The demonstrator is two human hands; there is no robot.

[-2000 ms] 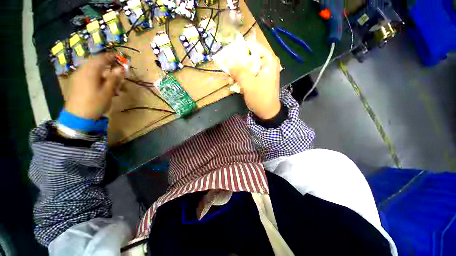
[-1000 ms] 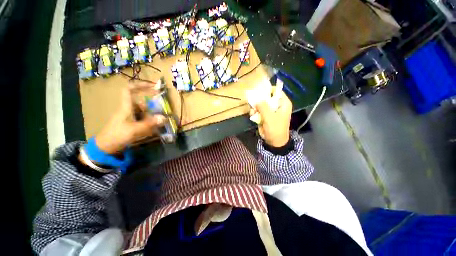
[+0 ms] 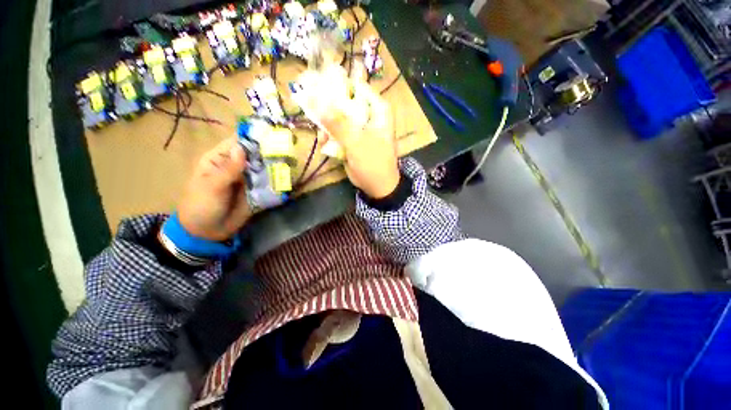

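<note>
My left hand point(image 3: 213, 192), with a blue band at the wrist, grips a power supply board point(image 3: 271, 164) by its left side, component side up with its yellow blocks showing, near the front of the cardboard sheet point(image 3: 132, 172). My right hand point(image 3: 370, 148) is closed around a bright white bundle point(image 3: 327, 92), overexposed, so its exact shape cannot be told. The bundle is up and to the right of the held board. Part of another board point(image 3: 263, 98) shows between the two. Thin black wires run on the cardboard between the held board and my right hand.
A row of power supply boards point(image 3: 186, 60) lies along the cardboard's far edge. Blue-handled pliers point(image 3: 449, 106) lie open right of the cardboard. A hot glue gun point(image 3: 506, 76) with a pale cable lies at the bench's right edge, beside a black device with a brassy coil point(image 3: 573, 88).
The board in my left hand has turned from edge-on to show its yellow blocks. My right hand with the white bundle has moved left, closer to it. The view has shifted too.
</note>
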